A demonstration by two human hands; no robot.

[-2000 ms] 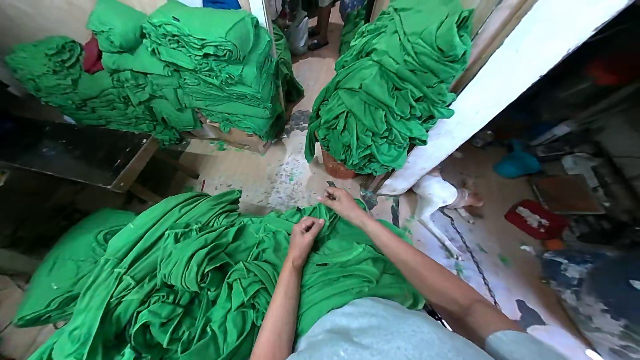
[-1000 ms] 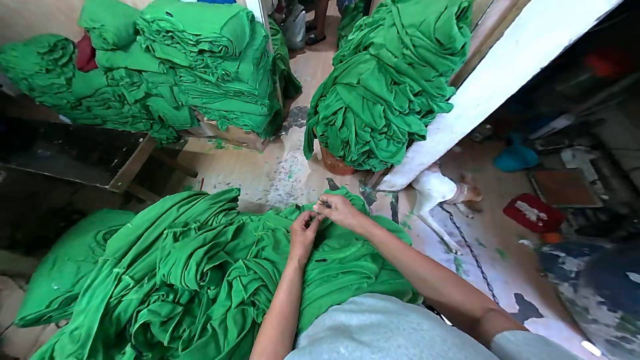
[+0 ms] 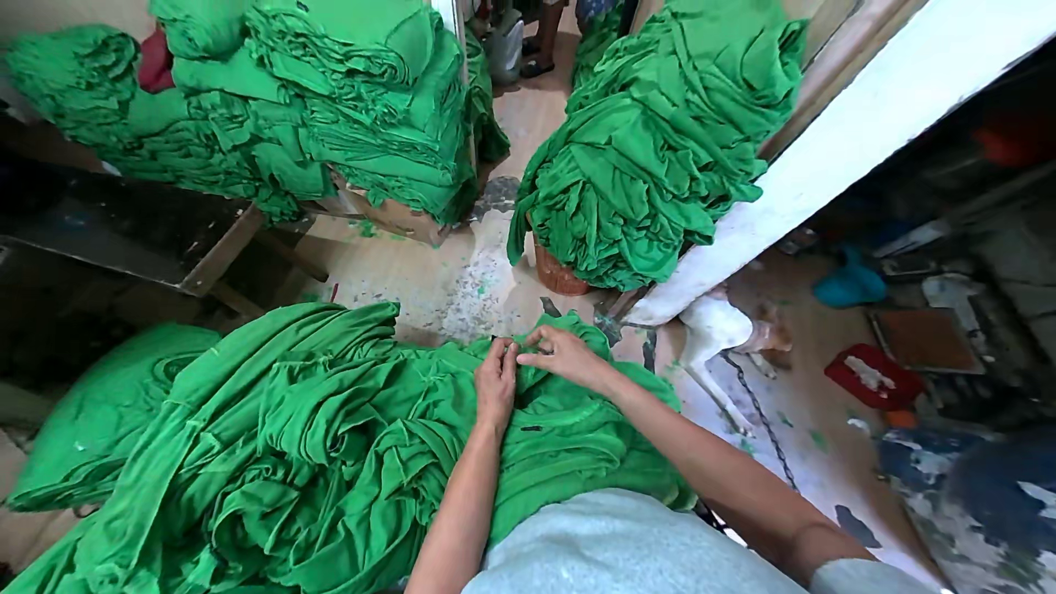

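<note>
A large heap of green fabric (image 3: 330,412) spreads over my lap and to the left. My left hand (image 3: 497,375) rests at the heap's far edge, its fingertips pinched on the green cloth, with a small dark bit at the tips. Close beside it on the right, my right hand (image 3: 561,355) has thumb and forefinger bent toward the left fingertips; whether it holds a thread or cloth is too small to tell. A small dark tag (image 3: 532,428) lies on the fabric just below the hands.
Stacked green cloth (image 3: 371,107) stands back left, beside a dark table (image 3: 124,223). Another green pile (image 3: 643,165) sits on a reddish-brown container (image 3: 559,268) by a white pillar (image 3: 825,165). A white dog (image 3: 714,330) lies right, near a chain (image 3: 763,412) and red tray (image 3: 874,377). A person's legs (image 3: 549,37) show behind.
My hands met at the fingertips one second ago and are now slightly apart. The fabric piles have stayed in place.
</note>
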